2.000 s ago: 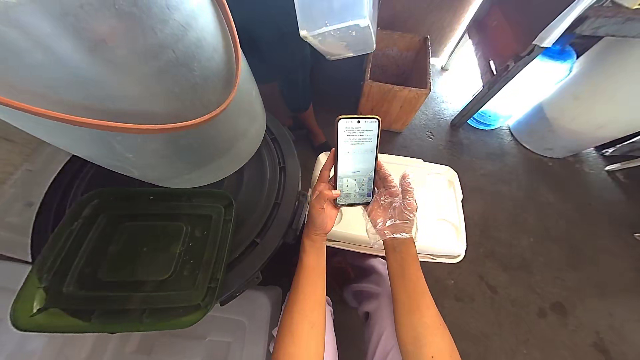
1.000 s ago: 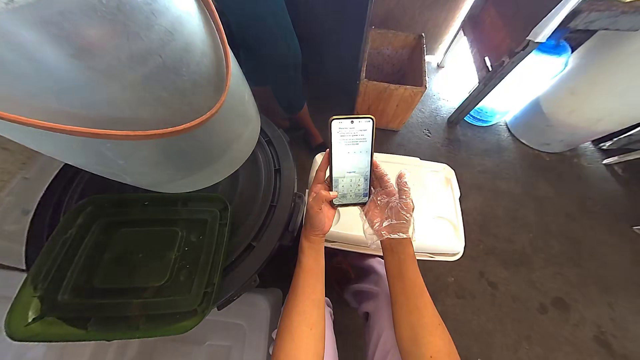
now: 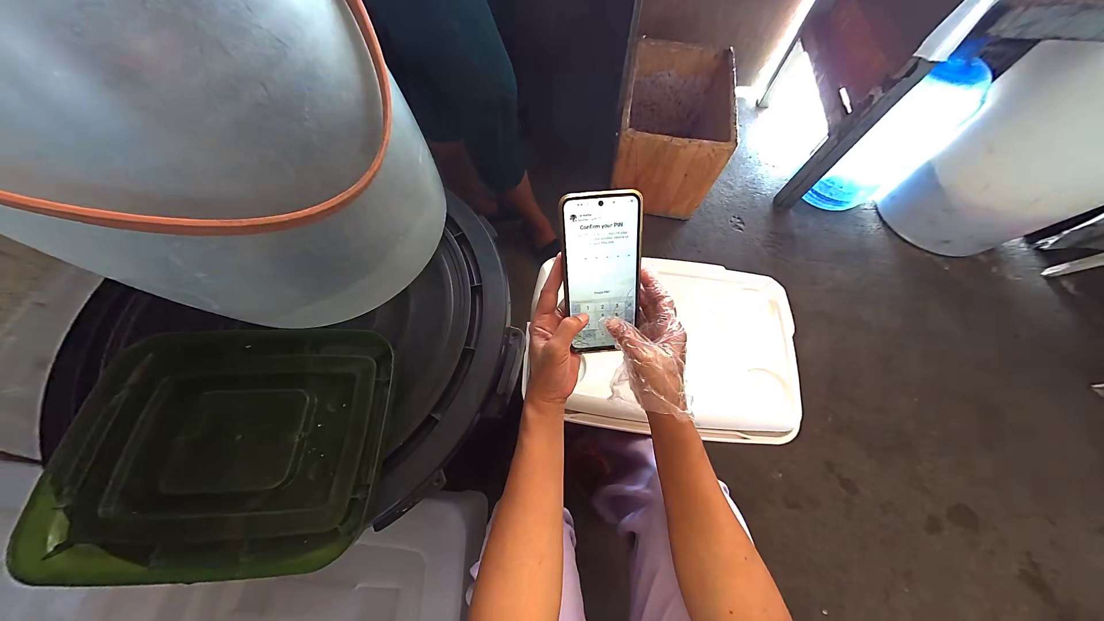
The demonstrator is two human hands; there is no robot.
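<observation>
A smartphone [image 3: 601, 267] in a yellowish-edged case stands upright between my two hands, its lit screen showing a number keypad. My bare left hand [image 3: 555, 358] grips its lower left side, with the thumb over the keypad. Around the lower right side is my right hand [image 3: 651, 349], in a clear plastic glove, its thumb at the keypad. Beneath the phone and hands lies a white plastic lid or container [image 3: 742, 354] with rounded corners, above my knees.
At left, a translucent tub [image 3: 405, 207] with an orange rim and a dark green lid [image 3: 345, 431] rest on a round black lid [image 3: 479, 319]. Ahead are a wooden box [image 3: 677, 168] and another person's legs [image 3: 474, 95]. A blue water bottle [image 3: 897, 138] lies at right.
My gloved right hand has closed in on the phone, its thumb moving from beside the phone onto the lower screen. The left hand still holds the phone.
</observation>
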